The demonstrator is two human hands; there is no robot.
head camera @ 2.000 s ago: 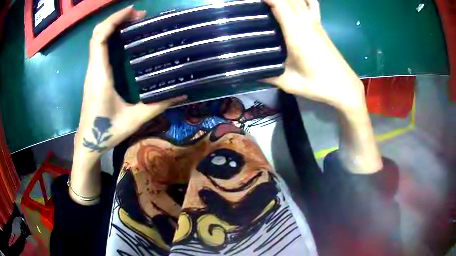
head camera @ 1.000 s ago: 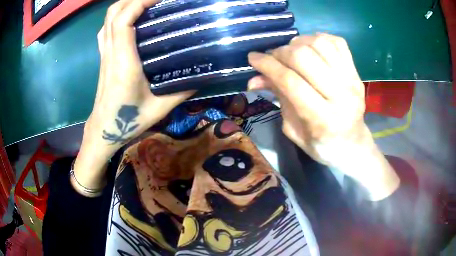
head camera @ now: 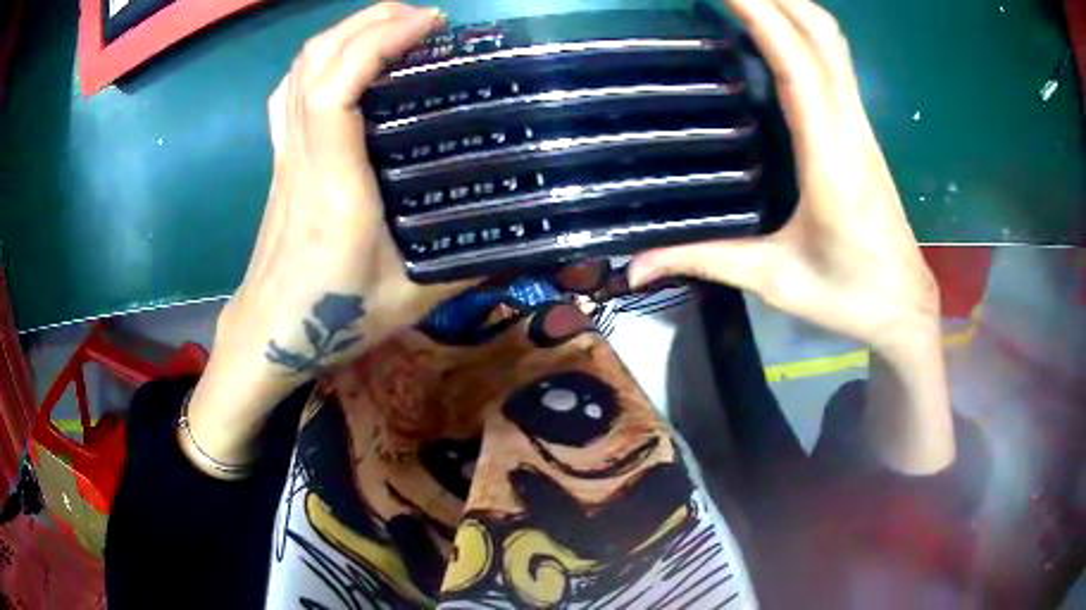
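Note:
A stack of phones [head camera: 572, 149], several glossy black slabs, is held edge-on over the front of the green bench. Its long sides show parallel shiny lines, with small pale marks near the left ends. My left hand [head camera: 339, 197] holds the left end, fingers over the top corner and thumb beneath. My right hand [head camera: 822, 203] holds the right end, thumb under the lower edge. The inner fingers are partly hidden by the stack.
A red tray [head camera: 155, 45] with a dark item in it lies on the green bench [head camera: 143, 203] at the upper left, cut off. A cartoon-printed garment [head camera: 500, 465] covers the lap. A red stool or crate [head camera: 89, 417] stands lower left.
A second ago my right fingers were pinched at the stack's lower right edge; now my right hand spans its right end. The stack has tipped so more lines show, and moved slightly right.

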